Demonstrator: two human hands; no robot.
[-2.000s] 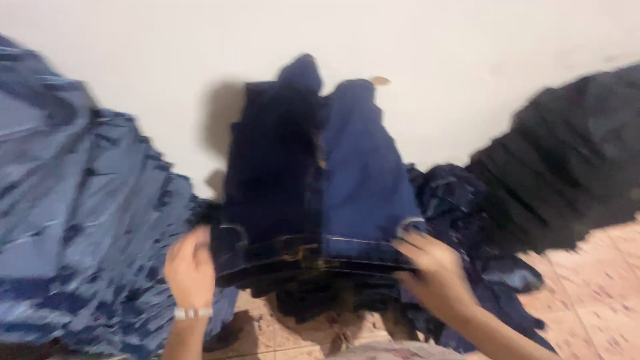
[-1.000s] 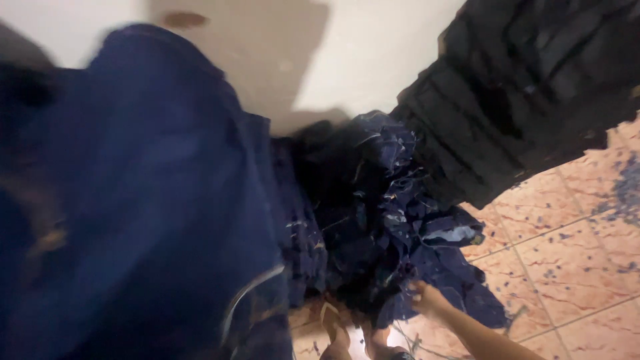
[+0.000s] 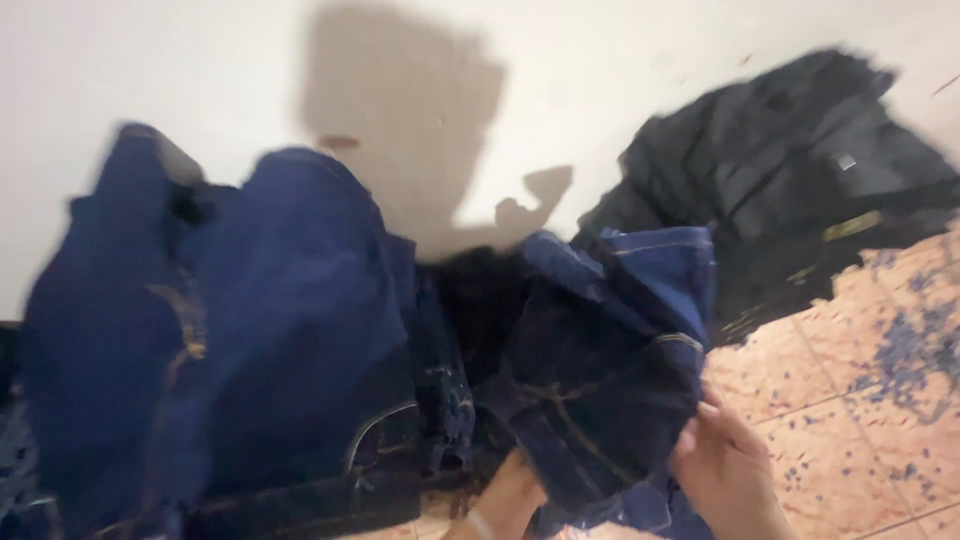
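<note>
A dark blue denim garment (image 3: 600, 375) with light stitching hangs bunched between my two hands at centre right. My right hand (image 3: 724, 457) grips its right edge, fingers closed on the cloth. My left hand (image 3: 514, 491), a pale band at its wrist, is at the garment's lower left, its fingers mostly hidden behind the cloth. To the left lies another pair of dark blue denim jeans (image 3: 300, 300), with a curved pocket seam and a stitched fly, on top of more denim.
A heap of black garments (image 3: 772, 157) lies on the right. Behind is a pale surface (image 3: 600, 82) with shadows on it. At the lower right, blue scraps (image 3: 915, 345) are scattered over the pinkish tiled floor (image 3: 817, 405).
Two seconds ago both hands were at the waistband of the jeans that now lie at left. Now both are at another denim garment, raised from the right side. The view has swung about.
</note>
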